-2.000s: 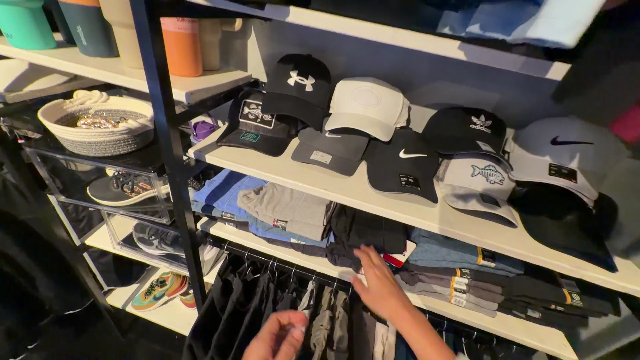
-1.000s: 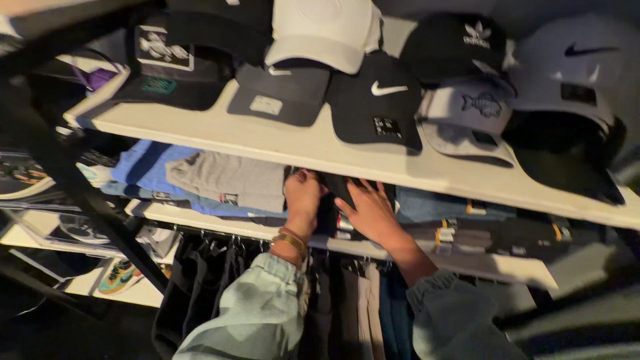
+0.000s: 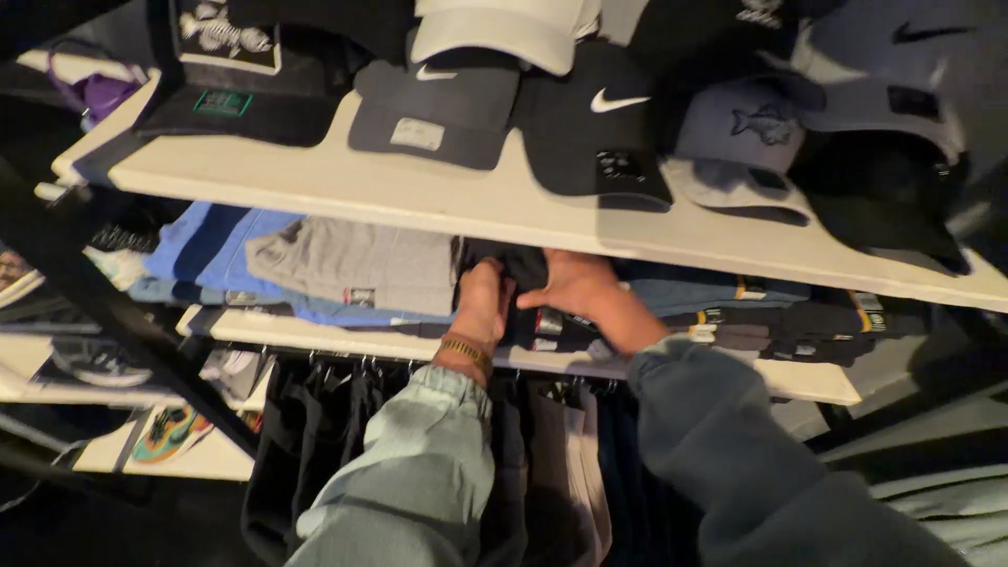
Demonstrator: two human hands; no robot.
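Both my hands reach under the cap shelf to a stack of folded black garments (image 3: 516,264). My left hand (image 3: 482,303), with a bracelet at the wrist, is at the stack's left side, its fingers partly hidden. My right hand (image 3: 587,291) lies on the stack's right part, thumb pointing left and fingertips hidden below the shelf edge. Whether either hand grips the cloth cannot be told. Left of the stack lies a folded grey garment (image 3: 362,264), partly over blue folded clothes (image 3: 213,244). Dark blue folded garments (image 3: 693,285) lie to the right.
Above my hands runs the white upper shelf (image 3: 441,197) with several caps, among them a black Nike cap (image 3: 591,126). Clothes hang from a rail (image 3: 299,441) under the lower shelf (image 3: 409,331). A black metal post (image 3: 110,291) stands at the left, with shoes (image 3: 169,433) beyond it.
Two seconds ago my left hand was below the lower shelf's edge; it has moved up to the black stack. My right hand has moved onto the stack too. The view has come closer.
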